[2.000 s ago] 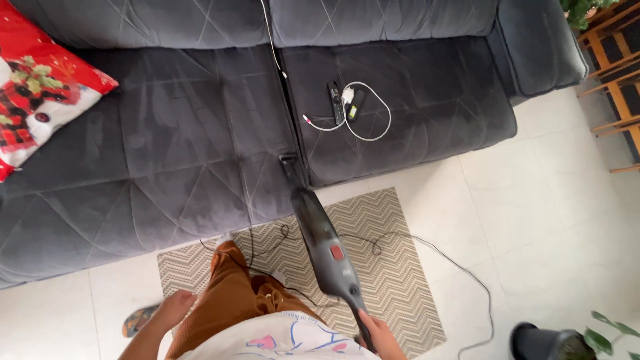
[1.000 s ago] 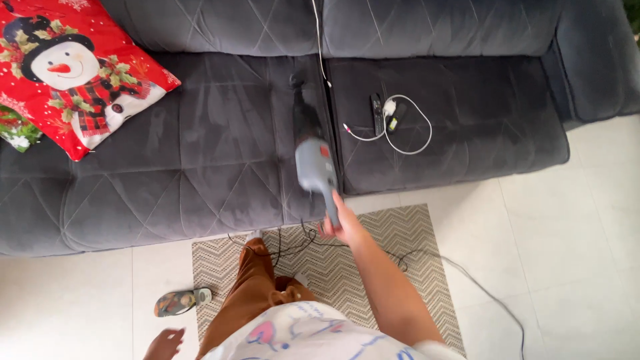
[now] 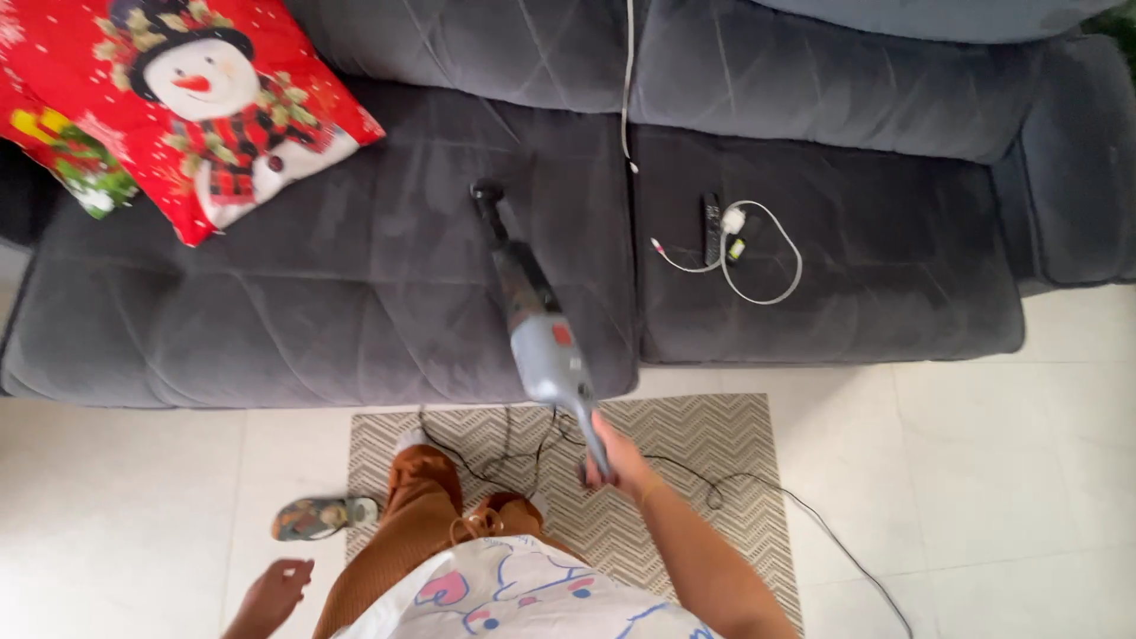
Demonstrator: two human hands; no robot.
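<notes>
My right hand (image 3: 614, 457) is closed around the rear handle of a grey and black handheld vacuum cleaner (image 3: 546, 355). Its black nozzle (image 3: 486, 191) rests on or just above the left seat cushion of a dark grey sofa (image 3: 293, 319); which of the two, I cannot tell. My left hand (image 3: 280, 586) hangs at the lower left, holding nothing, its fingers loosely curled. On the right seat cushion lie a black remote control (image 3: 712, 229), a white charger plug (image 3: 733, 220) with a looped white cable (image 3: 799, 257), and a small dark and yellow-green item (image 3: 736, 249).
Red snowman-print cushions (image 3: 200, 115) lie at the sofa's left. Another white cable (image 3: 628, 89) hangs down the backrest to the seat gap. A black cord (image 3: 825, 524) crosses the zigzag-patterned rug (image 3: 710, 541) around my feet. A sandal (image 3: 311, 518) sits beside the rug's left edge.
The vacuum cleaner's nozzle has moved left across the left seat cushion, away from the gap between the seats. My right arm now reaches farther forward than two seconds ago.
</notes>
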